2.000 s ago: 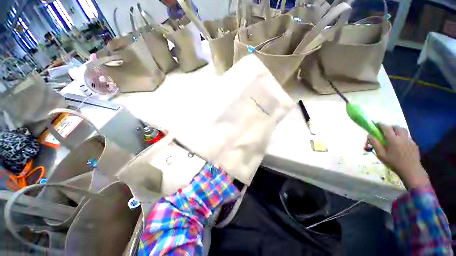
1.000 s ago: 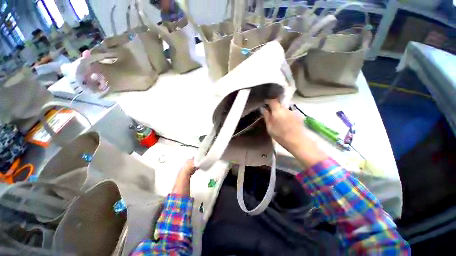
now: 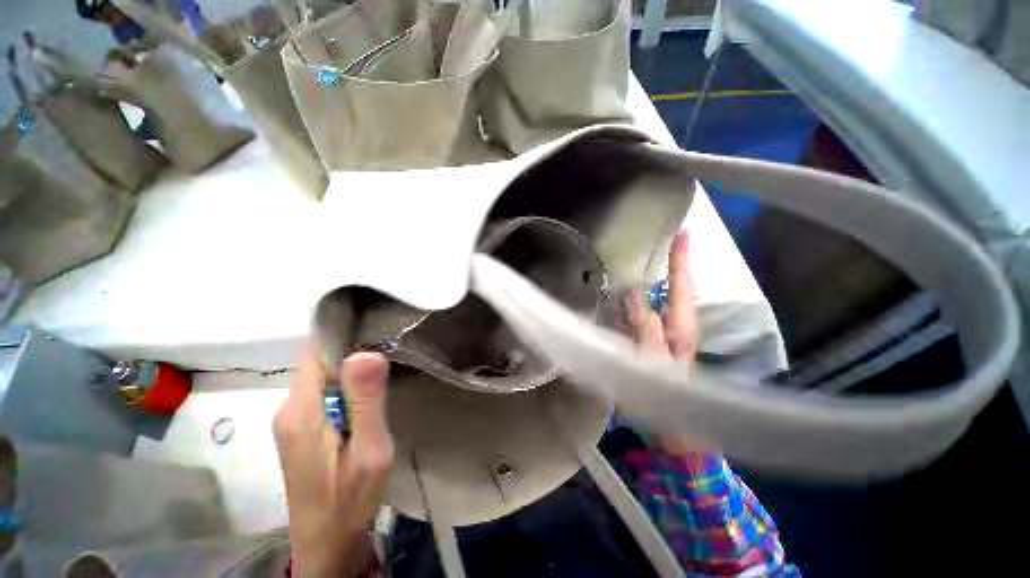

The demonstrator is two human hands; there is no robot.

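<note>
A beige tote bag [image 3: 497, 440] is held mouth up in front of me, its dark inside showing with a smaller inner pouch or pocket edge. One handle [image 3: 825, 423] loops out wide to the right and is blurred. Another handle hangs down at the front. My left hand [image 3: 333, 452] grips the bag's left side edge, thumb near the rim and a blue spot between the fingers. My right hand [image 3: 669, 327] is at the bag's right side, fingers up along the outside by another blue spot, partly hidden behind the handle.
More beige bags [image 3: 378, 124] stand at the back of the white table [image 3: 147, 294]. A red can [image 3: 158, 387] is at the left beside a grey box [image 3: 68, 390]. More bags lie at the lower left. Another white-covered table [image 3: 892, 124] is at the upper right.
The bag has been opened and turned mouth up, and it is nearer to the camera. My left hand has moved up to its left side, and my right hand to its right side. The view has shifted right.
</note>
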